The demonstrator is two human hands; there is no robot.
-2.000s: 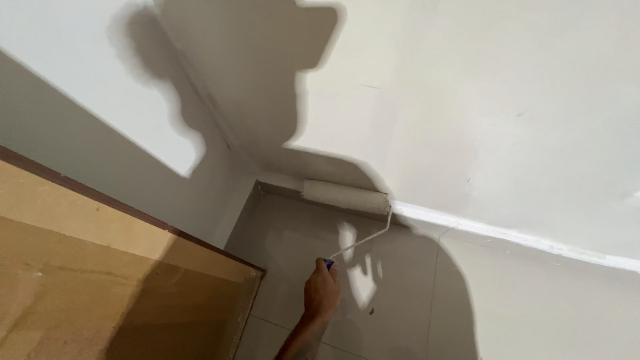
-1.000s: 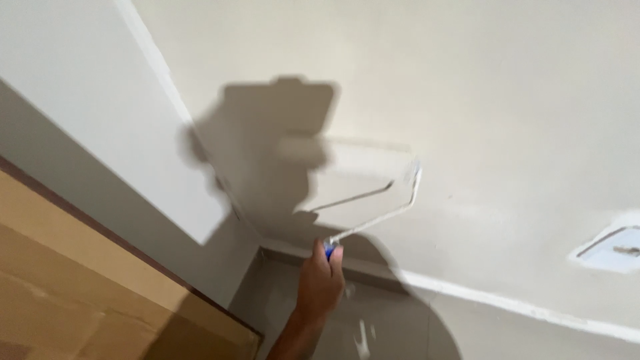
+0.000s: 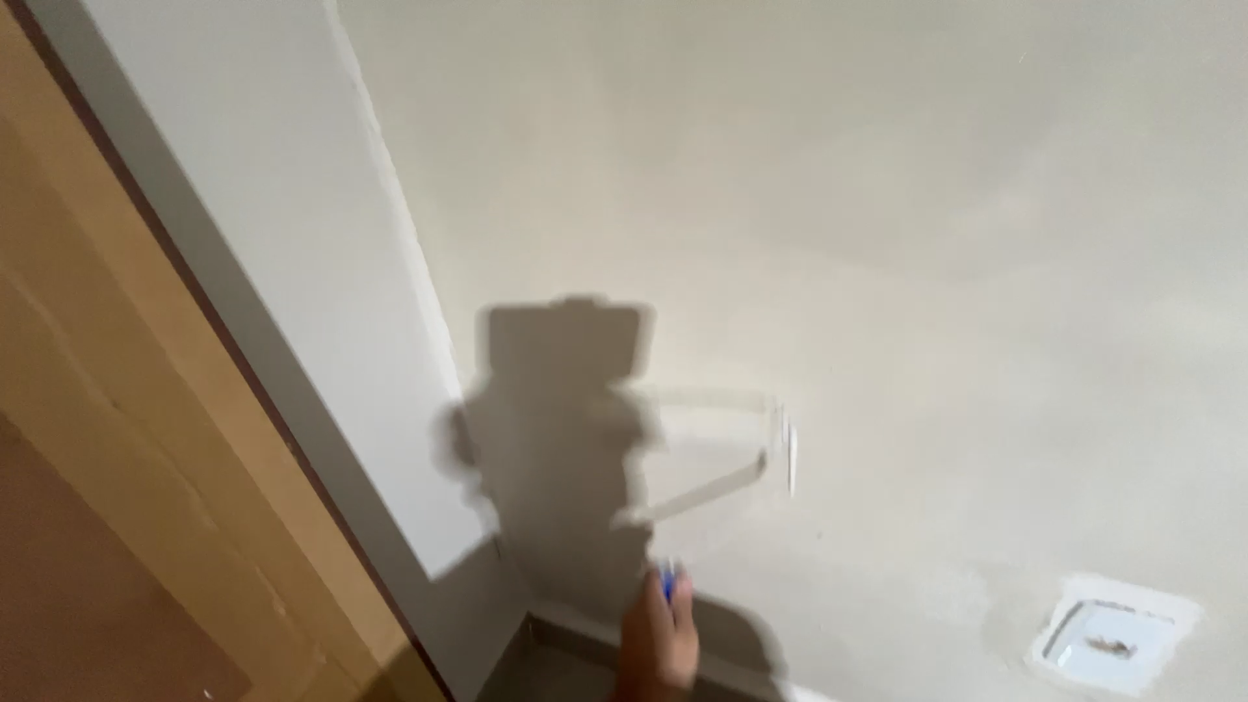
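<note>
One hand, which looks like my right hand [image 3: 661,629], is at the bottom centre, closed around the blue handle of a paint roller. The paint roller [image 3: 707,414] lies against or just in front of the off-white wall [image 3: 926,292], up from the hand; it is motion-blurred, with its wire frame faint at the right end. A dark shadow of a head and arm covers the wall left of the roller. My left hand is not in view.
A brown wooden panel [image 3: 195,409] slants along the left side. Beside it a white wall [image 3: 283,244] meets the off-white wall at a corner. A recessed wall box [image 3: 1107,643] is at lower right. Some floor [image 3: 565,678] and the wall's base show at the bottom.
The roller has moved up the wall from near the floor, where it was two seconds ago, still in the hand. The view has tilted upward, and the wall box has come into sight.
</note>
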